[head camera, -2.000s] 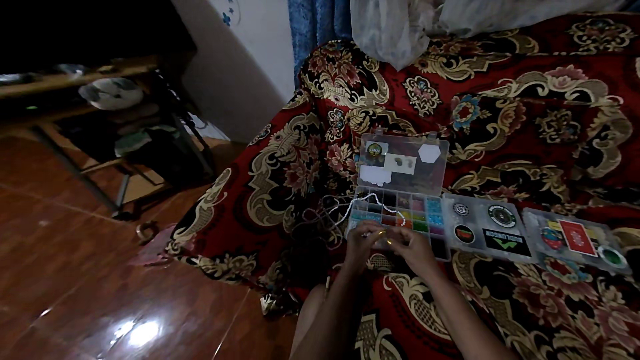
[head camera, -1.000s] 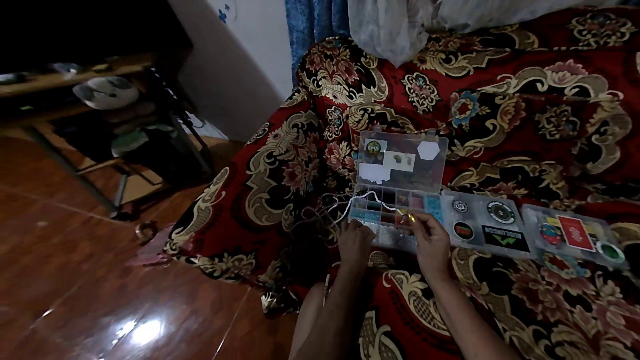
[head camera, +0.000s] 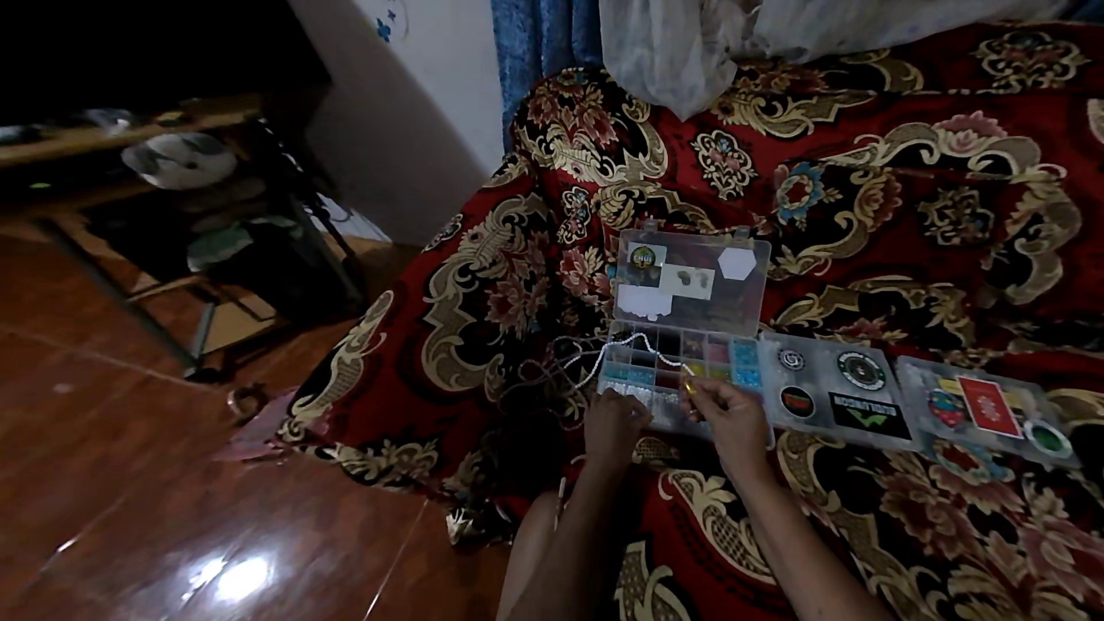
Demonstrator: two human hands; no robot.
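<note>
A clear plastic bead organizer box (head camera: 668, 355) lies on the patterned sofa cover, its lid (head camera: 694, 285) raised and bearing stickers. Beads of several colours fill its compartments. My left hand (head camera: 617, 424) reaches into the front left compartment of pale beads, its fingertips partly hidden. My right hand (head camera: 723, 410) is over the front right of the box, finger and thumb pinched on the end of a strand of white beads (head camera: 645, 341). That strand loops over the compartments and off the box's left side, where thin cord (head camera: 552, 371) lies tangled.
Two shut plastic cases with stickers, one nearer (head camera: 832, 392) and one farther right (head camera: 992, 414), sit beside the box on the red floral sofa cover (head camera: 466, 302). A wooden stand (head camera: 216, 112) with a cap (head camera: 179, 160) is at the left, above a tiled floor (head camera: 259, 517).
Two seconds ago my hands were together at the box's front edge. They have since parted: the left is at the pale beads, the right farther right with the strand's end.
</note>
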